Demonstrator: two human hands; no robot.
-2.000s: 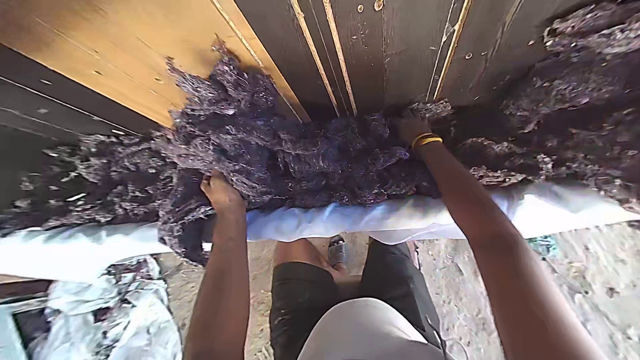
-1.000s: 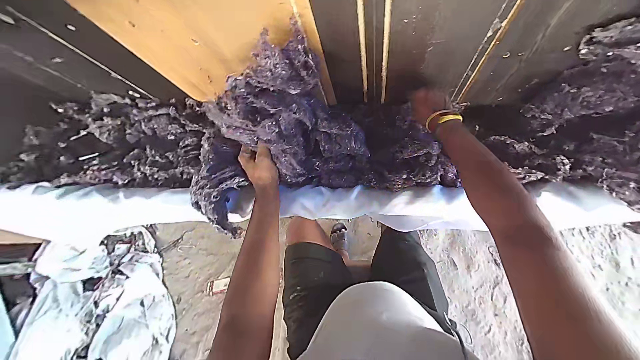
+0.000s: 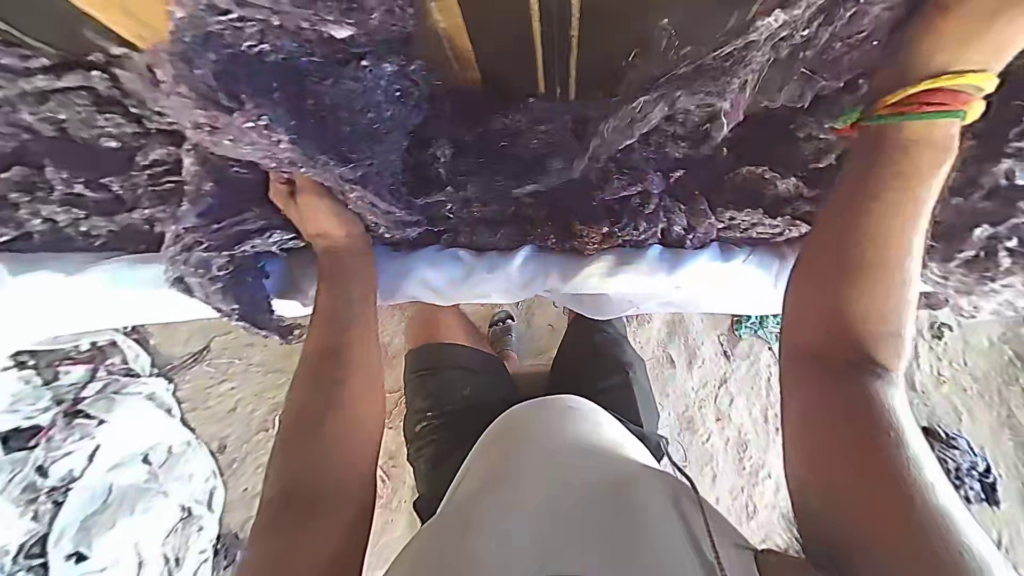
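Note:
My left hand (image 3: pixel 316 210) is at a thick clump of dark purple-grey loose fibre (image 3: pixel 320 104), its fingers partly buried under the lower edge, so its grip is hard to see. The clump hangs over the white cloth roll (image 3: pixel 584 276) to the left of that hand. My right hand is up in the top right corner, cut off by the frame, beyond the coloured bands (image 3: pixel 932 100) on its wrist. A stretched strand of fibre (image 3: pixel 696 88) runs up towards that side.
Dark boards (image 3: pixel 632 40) with yellowish strips rise behind the fibre. More fibre (image 3: pixel 80 152) lies along the left. Below are the sandy ground (image 3: pixel 704 384), a heap of white plastic sheeting (image 3: pixel 128 472) at the lower left, a green scrap (image 3: pixel 756 326) and a dark scrap (image 3: pixel 964 466).
My right hand has moved up and to the right, away from the boards' base. A strand of fibre now stretches towards it. My left hand remains at the clump.

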